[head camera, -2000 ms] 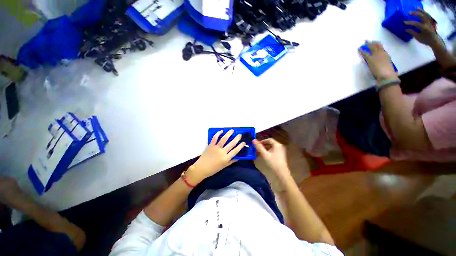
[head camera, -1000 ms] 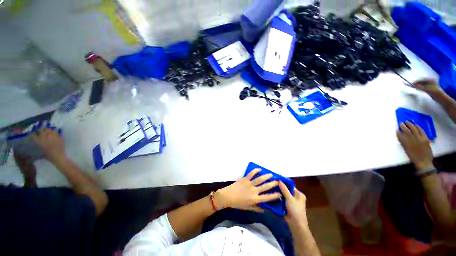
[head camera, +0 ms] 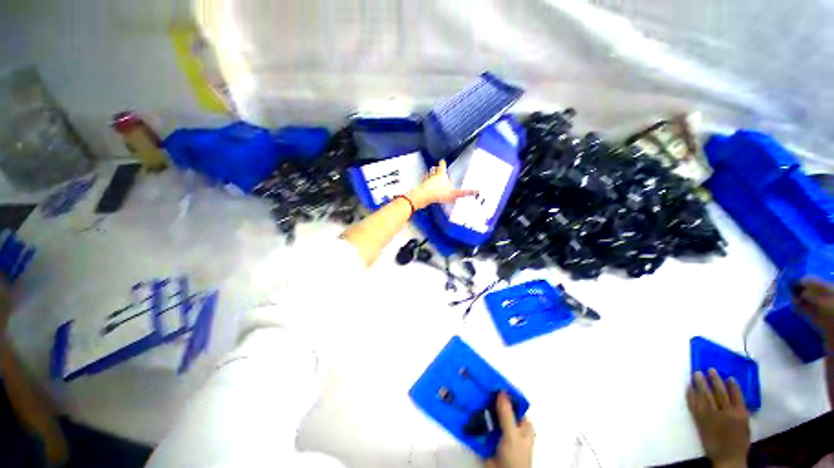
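My left hand (head camera: 437, 188) is stretched out to the carton stack (head camera: 485, 187) at the back centre. Its fingers are apart over the near edge of the white-and-blue cartons; whether they touch one is unclear. My right hand (head camera: 514, 442) grips the near right side of a blue insert tray (head camera: 439, 373), thumb on top. The tray is tilted and holds a black cable with metal-tipped plugs and a black end beside my thumb. A second blue insert tray (head camera: 514, 329) lies beyond it, with plugs inside and a black cable end hanging off its right edge.
A large cable heap (head camera: 613, 210) lies behind, a smaller cable heap (head camera: 306, 187) to its left beside blue wrapping (head camera: 224, 154). Filled packs (head camera: 128, 334) lie at left. Empty trays (head camera: 768, 196) stand far right. Neighbours' hands show at right (head camera: 718, 416); an arm shows at left.
My left hand has left the tray and moved forward to the carton stack. My right hand has kept hold of the tray, now over the table with its cable showing. The view has shifted up.
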